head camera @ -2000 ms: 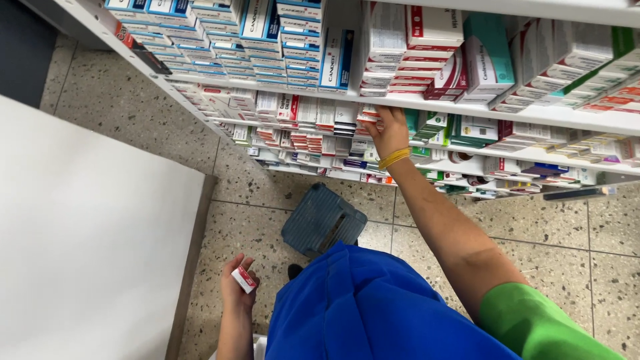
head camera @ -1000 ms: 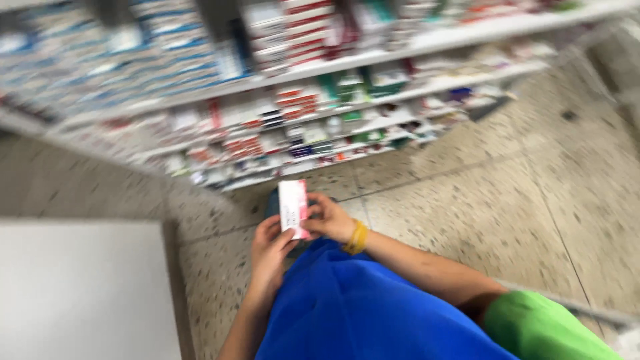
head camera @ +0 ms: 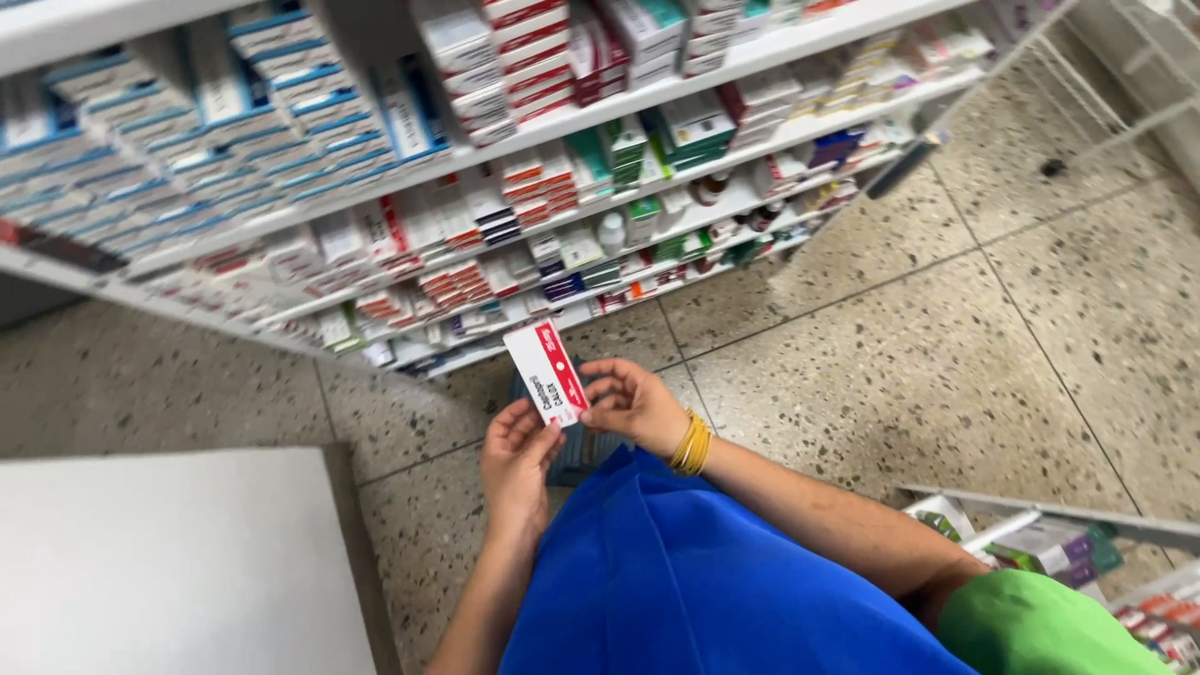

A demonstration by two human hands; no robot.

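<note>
A white and red medicine box (head camera: 544,373) with printed writing is held up in front of the blue apron, its broad face toward me. My left hand (head camera: 518,450) grips its lower left end between thumb and fingers. At its right lower edge, the fingertips of my right hand (head camera: 635,403) hold it too. Yellow bands (head camera: 692,444) circle my right wrist. Whether one box or more lies in the grip, I cannot tell.
White shelves (head camera: 600,127) packed with medicine boxes stand ahead. A white surface (head camera: 178,562) lies at lower left. A blue stool or step (head camera: 574,459) is partly hidden beneath my hands. Another stocked shelf (head camera: 1008,534) is at lower right, and a wire rack (head camera: 1087,84) at upper right.
My right hand has come back from the shelf and joined my left hand at the box. Two seconds ago my left hand held a small red and white box low down. The view has shifted.
</note>
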